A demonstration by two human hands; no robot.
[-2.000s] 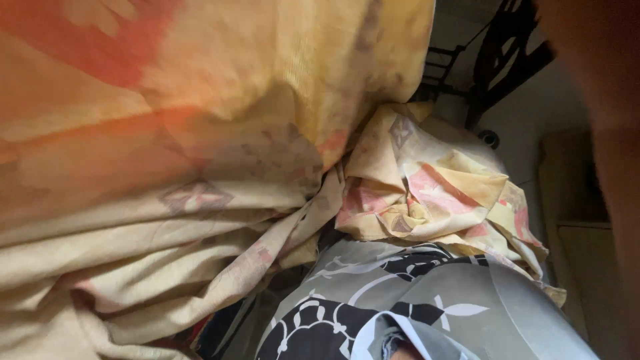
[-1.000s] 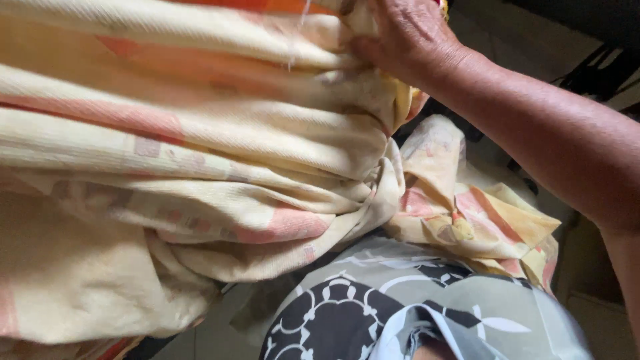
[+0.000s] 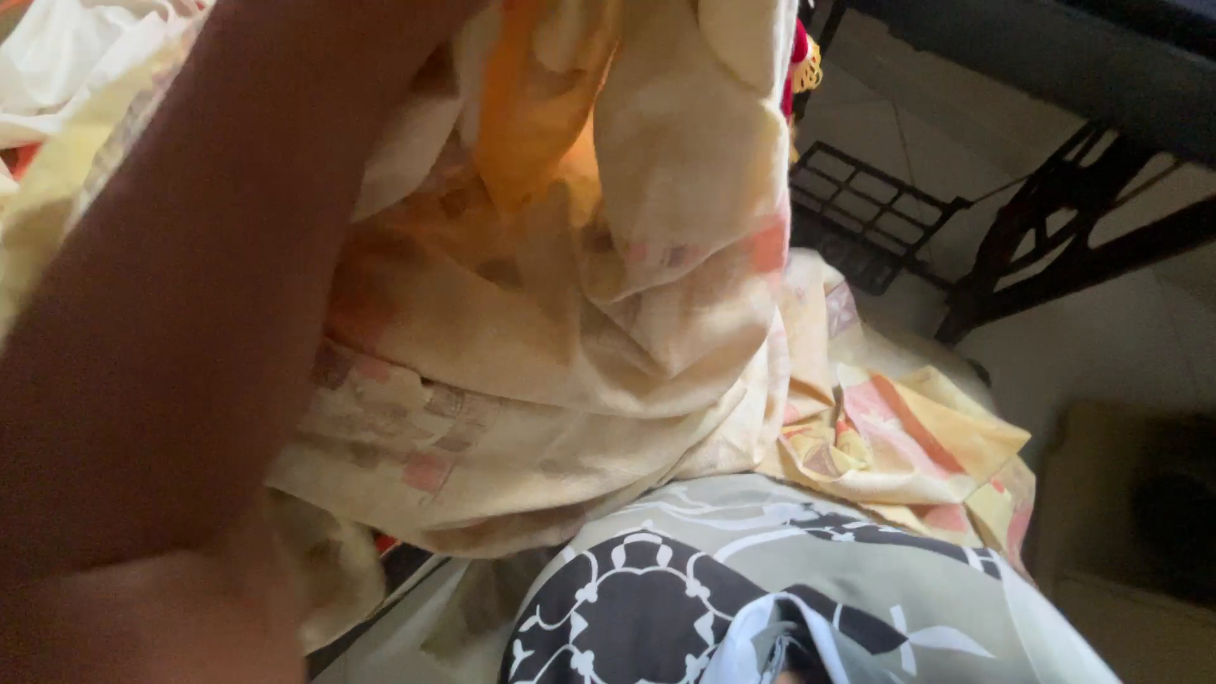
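A large cream cloth (image 3: 532, 418) printed with pink, orange and brown patches hangs in folds across the middle of the view, over my lap. Its upper part is lit orange from behind. A blurred, dark forearm of mine crosses the left side and reaches up past the top edge, in front of the cloth. Neither of my hands shows, so what they hold is hidden. My lap bears grey, black and white patterned clothing (image 3: 655, 608). A crumpled part of similar cloth (image 3: 893, 437) lies to the right of my knee.
At the upper right stand a dark metal stand (image 3: 1073, 237) and a grid-shaped metal treadle (image 3: 874, 204) under a dark tabletop edge (image 3: 1045, 66). Pale floor tiles lie beneath. White fabric (image 3: 66, 57) lies at the upper left, and a dark, box-like object (image 3: 1130, 494) at the right edge.
A hand that gripped the cloth at the top a second ago is out of view. The cloth is raised and folded differently, and a forearm now covers the left side.
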